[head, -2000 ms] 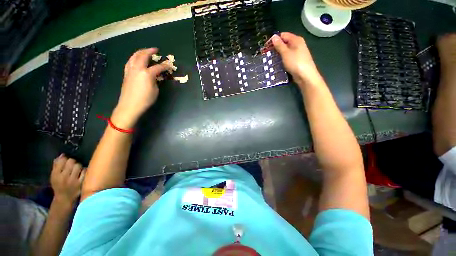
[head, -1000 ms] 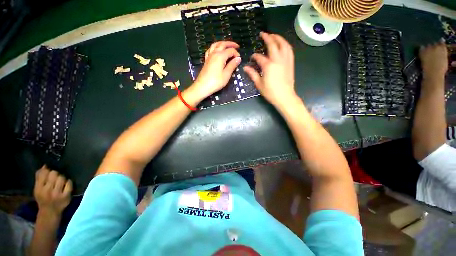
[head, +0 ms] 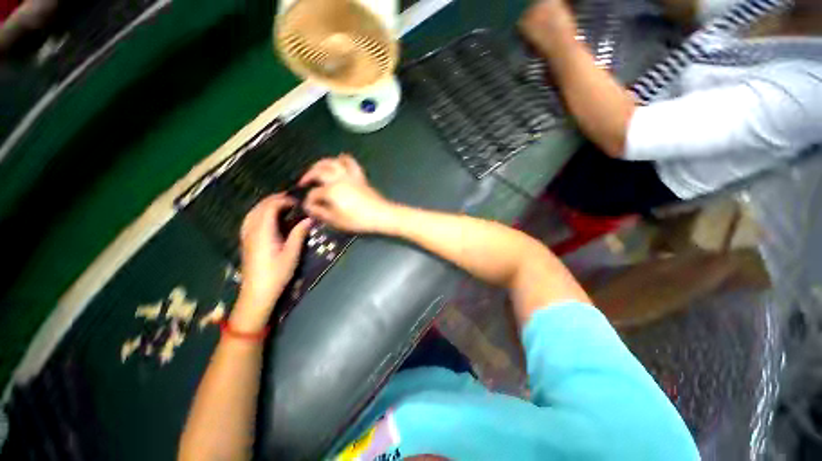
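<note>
A black panel (head: 216, 203) lies tilted in view on the dark green bench, with white squares (head: 322, 241) showing at its near side. My left hand (head: 270, 248) and my right hand (head: 342, 196) are close together over the panel, fingers bent. A small dark part (head: 296, 207) seems to be between the fingertips, but blur hides which hand grips it. Loose beige pieces (head: 176, 313) lie scattered on the bench to the left of my left hand.
A desk fan (head: 367, 103) stands beyond the panel. A filled black panel (head: 487, 103) lies to the right, near another person's arm (head: 590, 94). Dark stacked panels (head: 54, 410) are at the lower left. A green conveyor belt (head: 135, 117) runs behind a pale rail.
The view has swung to the right and tilted. My left hand first left the beige pieces for the panel; now both hands are closer together over it.
</note>
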